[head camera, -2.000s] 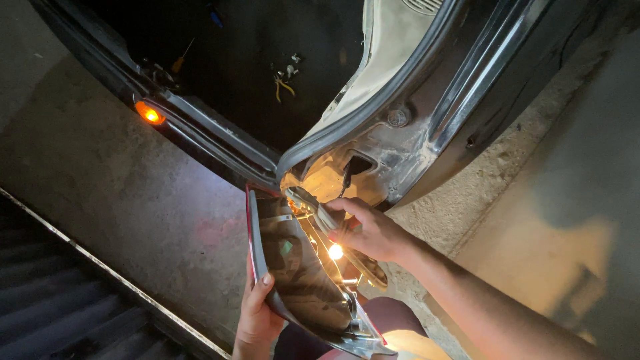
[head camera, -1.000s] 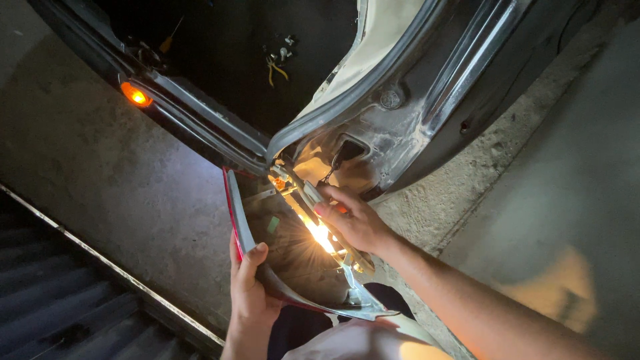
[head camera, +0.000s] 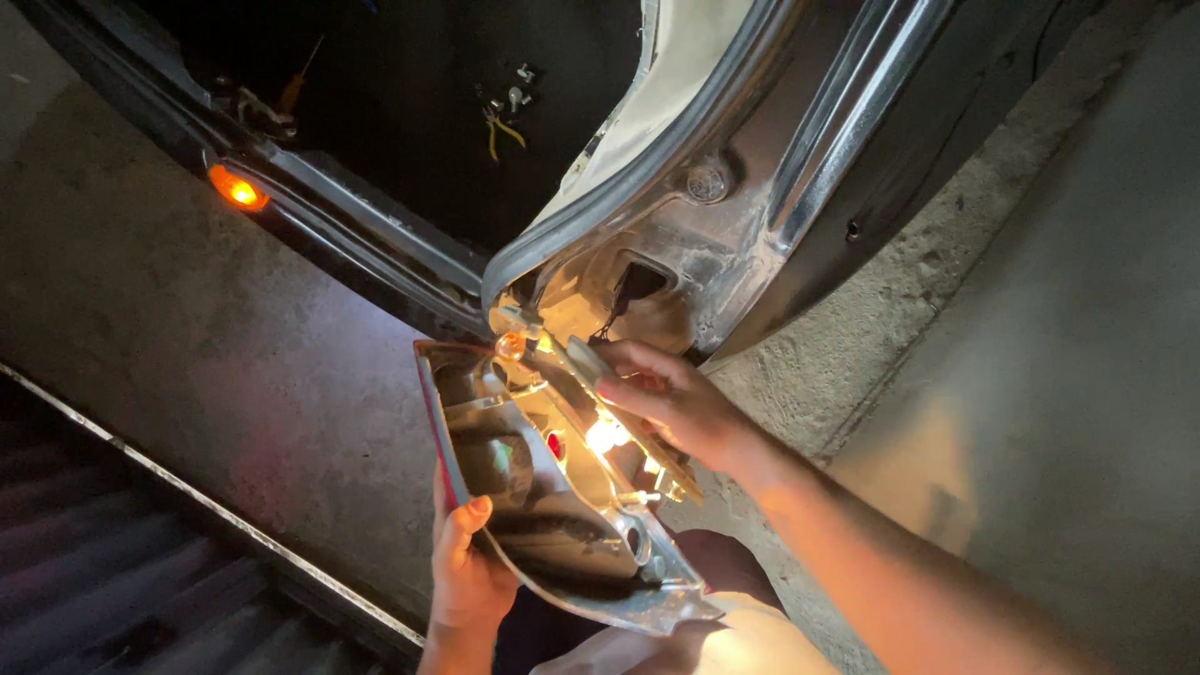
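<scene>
My left hand (head camera: 473, 572) grips the outer edge of a car's tail light housing (head camera: 553, 544), thumb on its rim. The housing's back faces up and shows round bulb openings. My right hand (head camera: 675, 398) holds the bulb carrier (head camera: 647, 445) by its grey connector (head camera: 587, 361). On the carrier a clear bulb (head camera: 607, 432) glows brightly, and an orange bulb (head camera: 510, 346) sits near its upper end. The carrier stands slightly apart from the housing, tilted along its right side. Dark wires (head camera: 602, 330) run from behind my right fingers towards an opening in the car body.
Beyond the housing lies the open car trunk with its rubber seal (head camera: 600, 202). Inside are yellow-handled pliers (head camera: 504, 136), small loose parts (head camera: 517, 97) and an orange-handled screwdriver (head camera: 292, 92). An orange lamp (head camera: 238, 188) glows on the bumper. A metal-edged grate (head camera: 216, 516) is at lower left.
Between one second ago and now, the gap between carrier and housing has widened, baring the housing's bulb openings. Both hands keep their holds.
</scene>
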